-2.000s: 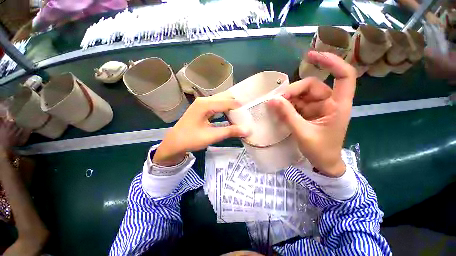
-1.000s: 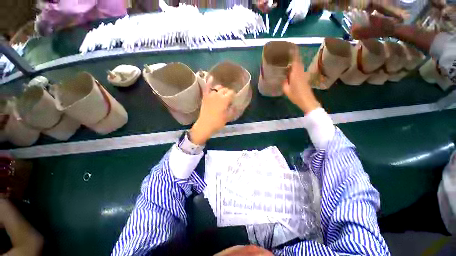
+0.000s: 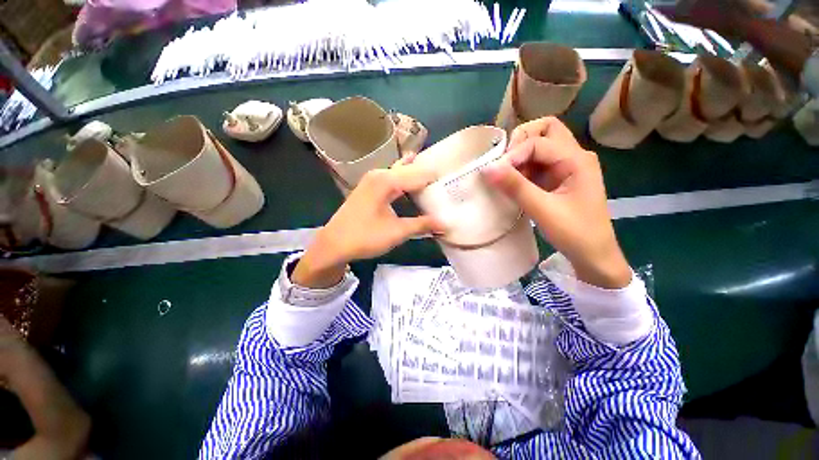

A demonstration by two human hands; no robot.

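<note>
A beige cup-shaped housing [image 3: 489,256] with a thin brown strap is held up, tilted, above the label sheets. My left hand [image 3: 377,214] grips it at its left side near the rim. My right hand [image 3: 561,193] is at its upper right, thumb and fingertips together at the rim beside a dark stud. Whether a sticker is between those fingertips cannot be told; a faint printed patch shows on the housing below the rim. The label sheets [image 3: 449,355] lie under the housing, partly over a shiny plastic bag [image 3: 548,404].
More housings stand on the green belt [image 3: 301,189]: one behind my left hand [image 3: 355,135], one behind my right [image 3: 548,76], several at each side. Cream bases [image 3: 253,121] stand among them. A metal strip [image 3: 691,199] crosses in front. White sticks [image 3: 314,40] lie beyond. A neighbour's arm [image 3: 40,386] is at left.
My hands have come back from the belt and now hold a housing over the sheets. The housing that my right hand touched stands alone farther back. The left-hand housings have shifted right.
</note>
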